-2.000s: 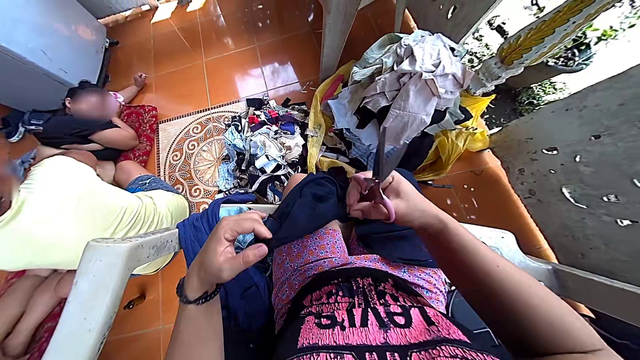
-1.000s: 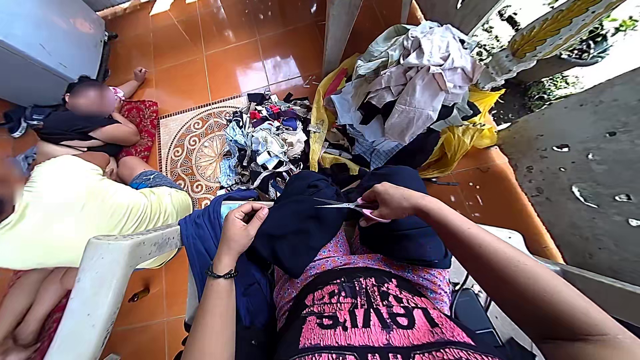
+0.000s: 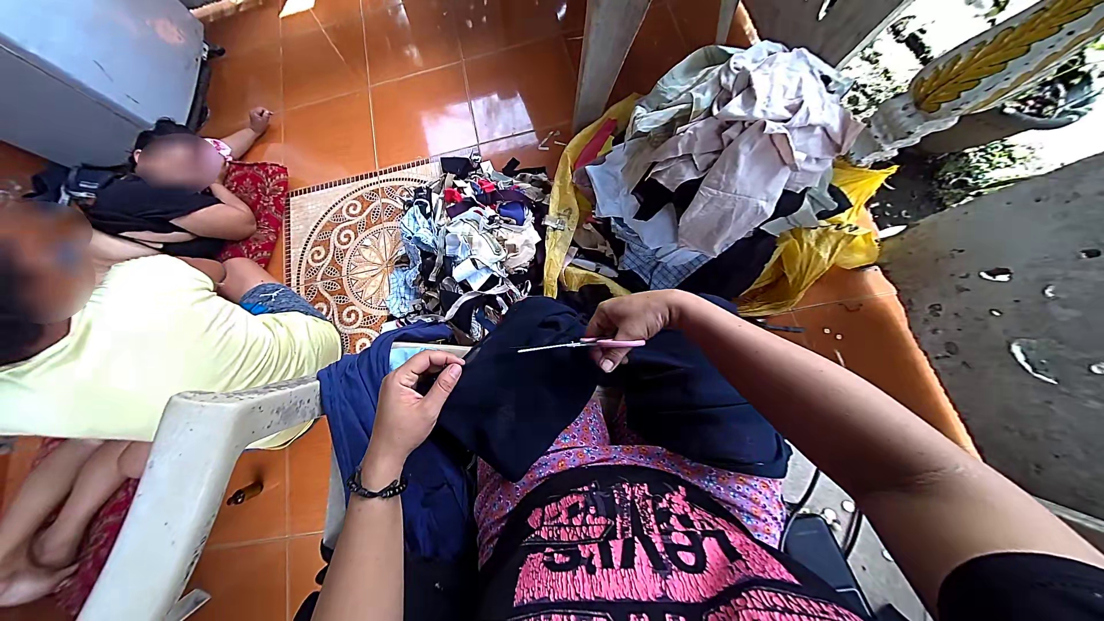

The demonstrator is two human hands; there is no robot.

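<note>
Dark navy cloth (image 3: 526, 388) lies across my lap. My left hand (image 3: 418, 401) pinches its left edge between thumb and fingertips. My right hand (image 3: 634, 323) holds scissors with pink handles (image 3: 580, 345), their blades pointing left over the dark cloth. The blades look closed or nearly so; whether they touch the cloth I cannot tell. More blue cloth (image 3: 371, 414) hangs over the chair's left armrest, just beside my left hand.
A white plastic chair armrest (image 3: 185, 448) is at left. People sit and lie on the floor beyond it. Cloth scraps (image 3: 474, 241) are heaped on a patterned tile inset (image 3: 345, 250). Pale garments (image 3: 742, 147) overflow a yellow plastic bag (image 3: 811, 259). A concrete wall (image 3: 1018, 328) is at right.
The scissors, pointing upward two seconds ago, now lie level and point left. My left hand has come to the navy cloth's edge, and the cloth is spread wider.
</note>
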